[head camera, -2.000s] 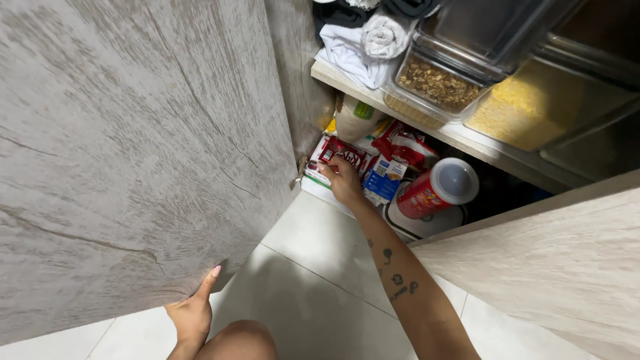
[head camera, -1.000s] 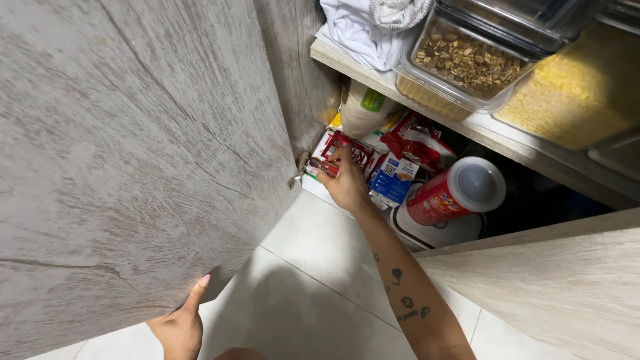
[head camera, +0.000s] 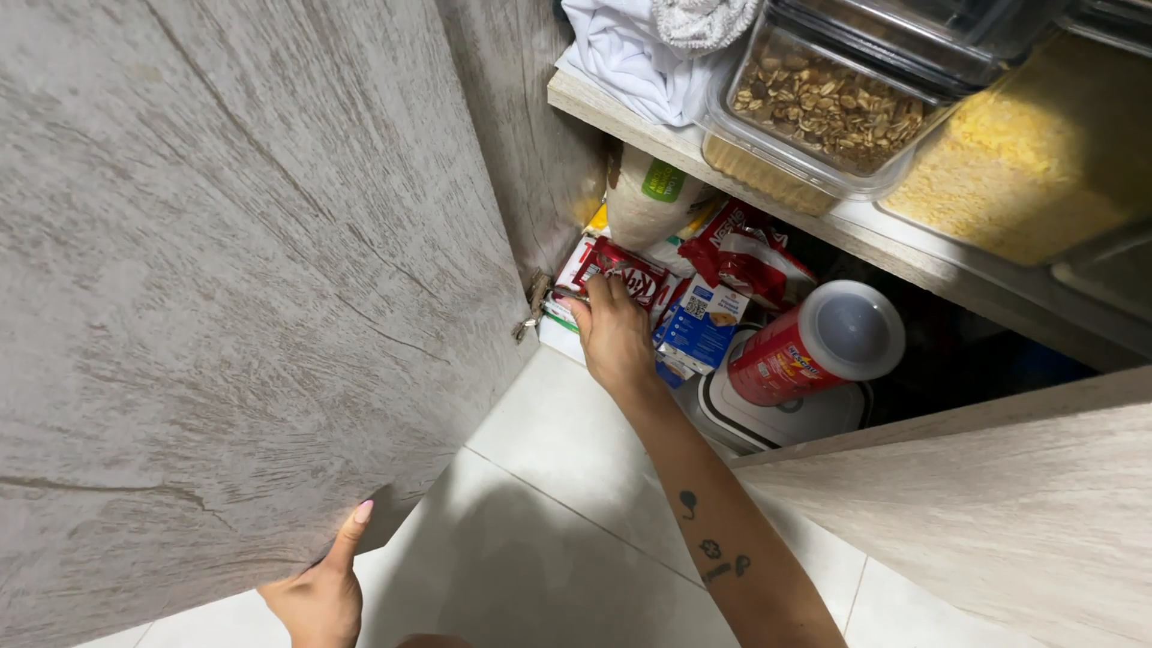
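My left hand (head camera: 324, 585) grips the edge of the wood-grain cabinet door (head camera: 234, 297), thumb on its face and the other fingers hidden behind it. Inside the cabinet's bottom compartment, my right hand (head camera: 614, 328) rests with bent fingers at a red KitKat package (head camera: 641, 281); whether it grips the package cannot be told. Right of that hand lie a blue and white box (head camera: 702, 324) and a red Nestlé bag (head camera: 751, 256). A red canister with a translucent lid (head camera: 778, 360) stands on a white-lidded container (head camera: 783, 416). A bag of pale contents (head camera: 652, 202) is behind the KitKat package.
Above, the shelf (head camera: 630, 112) holds a white cloth (head camera: 634, 54), a clear container of granola (head camera: 823, 108) and a container of yellow flakes (head camera: 1008, 171). A metal hinge (head camera: 533, 308) sits by the door's inner edge. Another wood-grain panel (head camera: 972, 477) borders the right side above the tiled floor (head camera: 549, 459).
The view has shifted slightly closer to the compartment. Both hands keep nearly the same places, left on the door and right at the KitKat package.
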